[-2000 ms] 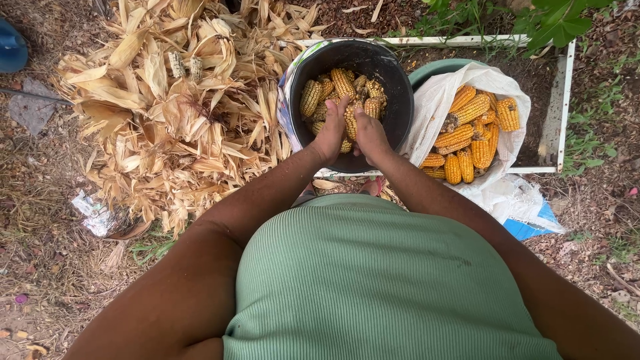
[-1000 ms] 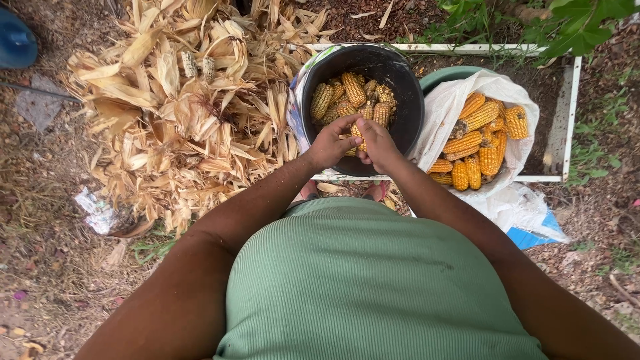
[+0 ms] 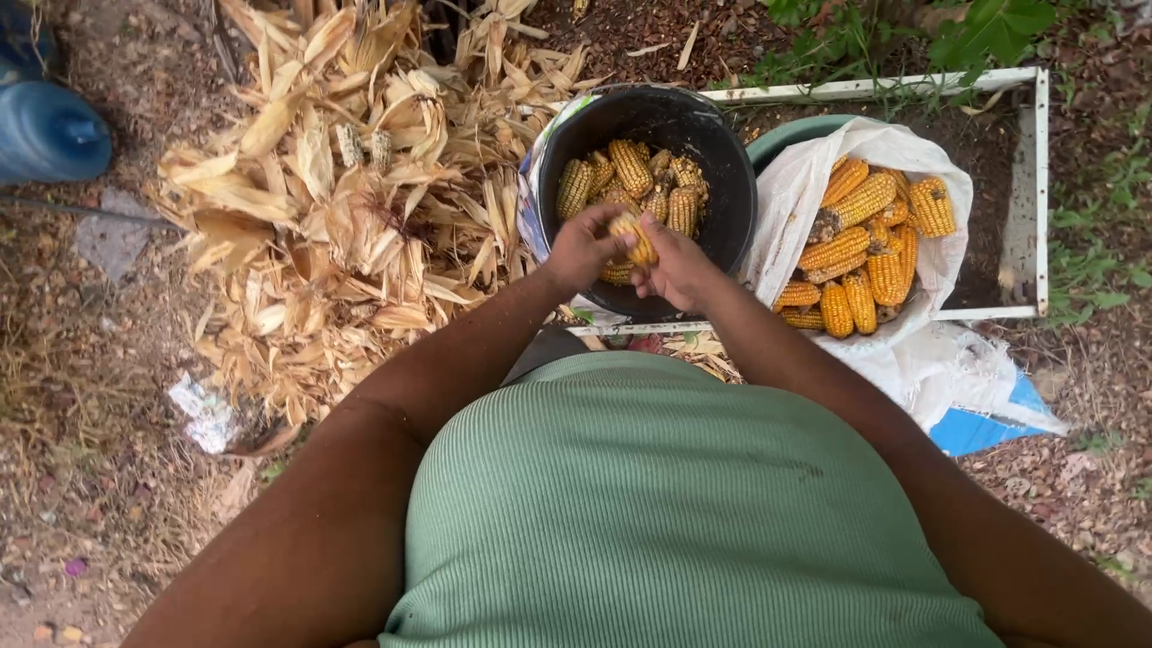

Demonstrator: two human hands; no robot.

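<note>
An ear of dried yellow corn (image 3: 635, 241) is held between both hands over a black bucket (image 3: 733, 180). My left hand (image 3: 583, 247) grips it from the left with thumb and fingers. From the right, my right hand (image 3: 679, 268) has its thumb and fingers around the same ear. Below them in the bucket lie several husked corn ears (image 3: 630, 168), some with dark or damaged kernels. Right of the bucket, a white woven sack (image 3: 945, 193) with its mouth open holds more yellow ears (image 3: 885, 270).
A large heap of dry husks (image 3: 342, 234) lies left of the bucket, with two pale cobs (image 3: 380, 148) on it. A green tub (image 3: 783, 135) shows behind the sack. A white metal frame (image 3: 1042, 198) lies around them. A blue plastic jug (image 3: 54, 130) is at the far left.
Both hands stay at the bucket. They were close together low in it; now they are slightly apart, and the ear between them shows more plainly.
</note>
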